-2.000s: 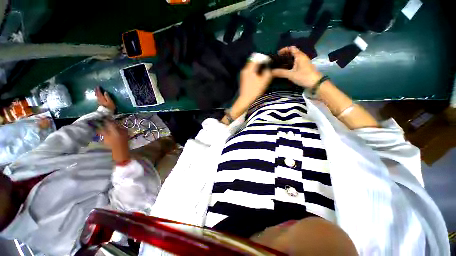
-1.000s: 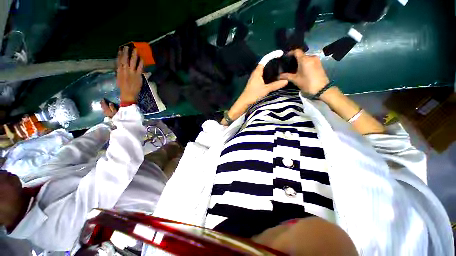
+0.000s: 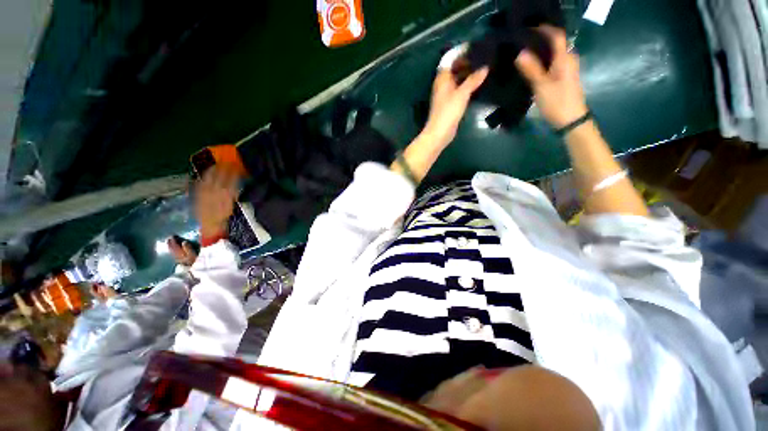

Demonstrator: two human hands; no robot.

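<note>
Black foam pieces (image 3: 518,38) lie in a dark heap at the top of the picture, on the green bench. My left hand (image 3: 449,103) is at the heap's left side, thumb and fingers around black foam, with a white covering on one finger. My right hand (image 3: 559,91) is at the right side, thumb and forefinger pinching black foam. The shapes merge, so I cannot tell one piece from two. A small black strip (image 3: 508,113) lies just below, between the hands. A second foam heap (image 3: 307,160) lies to the left.
An orange and white box (image 3: 340,18) is on the dark belt. At left, another person's hand (image 3: 217,200) is at an orange box (image 3: 221,158), beside a white-edged tray (image 3: 258,233). A white label (image 3: 598,10) lies at the top right. Brown cartons (image 3: 716,181) are below the bench at right.
My hands have moved up and away from my body to the foam heap, farther apart. The view has shifted and tilted. An orange and white box has appeared on the belt.
</note>
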